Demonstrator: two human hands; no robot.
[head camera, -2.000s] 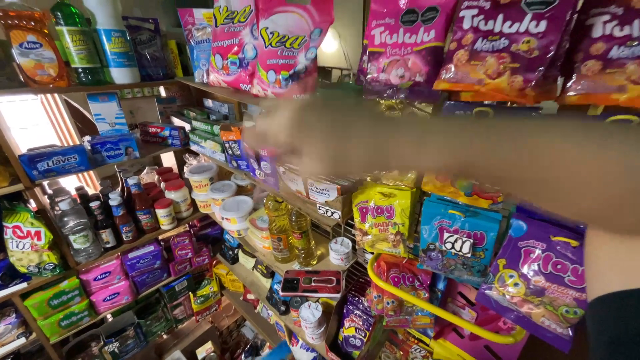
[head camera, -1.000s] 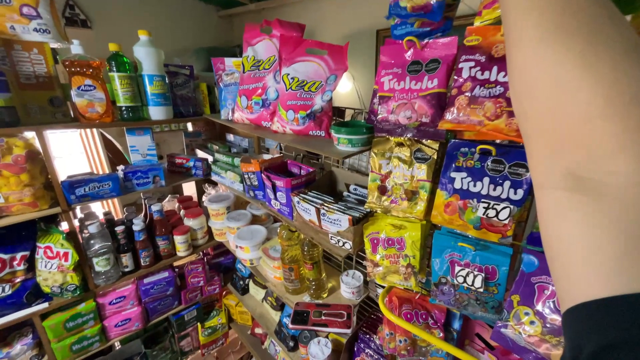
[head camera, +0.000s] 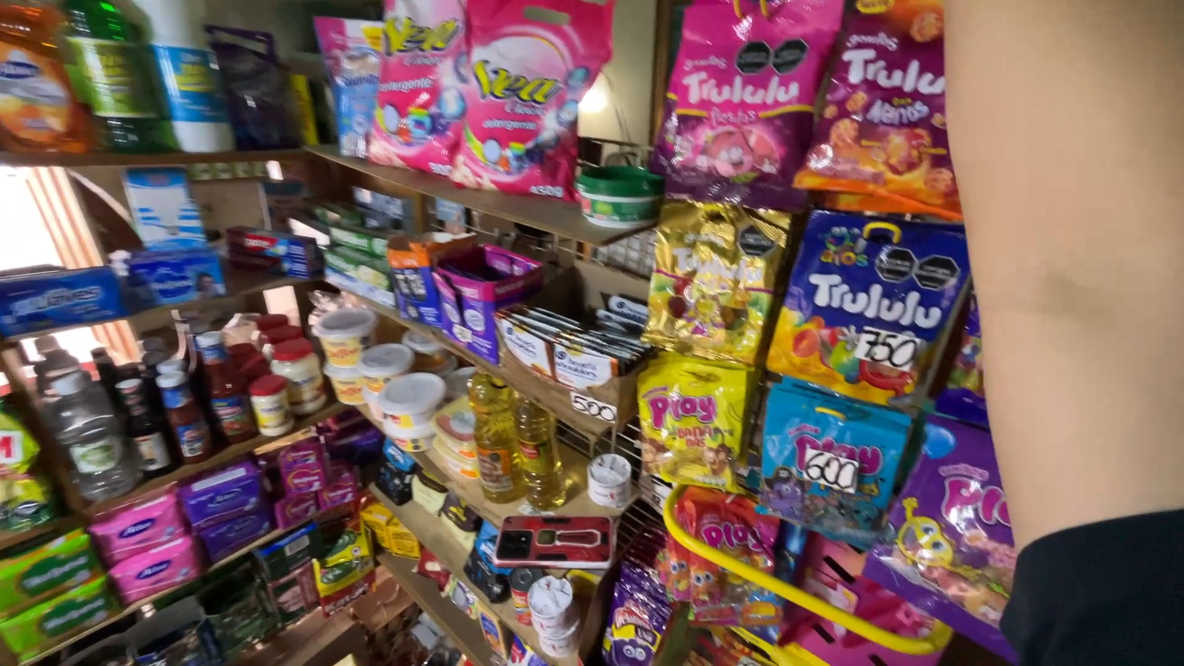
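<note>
A bare forearm with a dark sleeve rises along the right edge, and its hand lies outside the frame. Neither of my hands shows. Left of the forearm hang a blue Trululu gummy bag (head camera: 869, 305), a teal Play gummy bag (head camera: 832, 458) and a gold gummy bag (head camera: 717, 282). Below them curves a yellow plastic handle (head camera: 786, 587). A red phone case (head camera: 555, 542) lies on a shelf beside a small white round container (head camera: 610, 479). Two oil bottles (head camera: 536, 453) stand just behind.
Wooden shelves run along the left and centre. Pink detergent bags (head camera: 536, 102) and a green tub (head camera: 620, 196) stand on the upper shelf (head camera: 444, 180). Lidded white tubs (head camera: 407, 407), sauce bottles (head camera: 227, 388) and wrapped packs (head camera: 139, 532) fill lower shelves.
Two seconds ago the forearm stretched across the view in front of the hanging bags; now it is upright at the right edge. The view has shifted.
</note>
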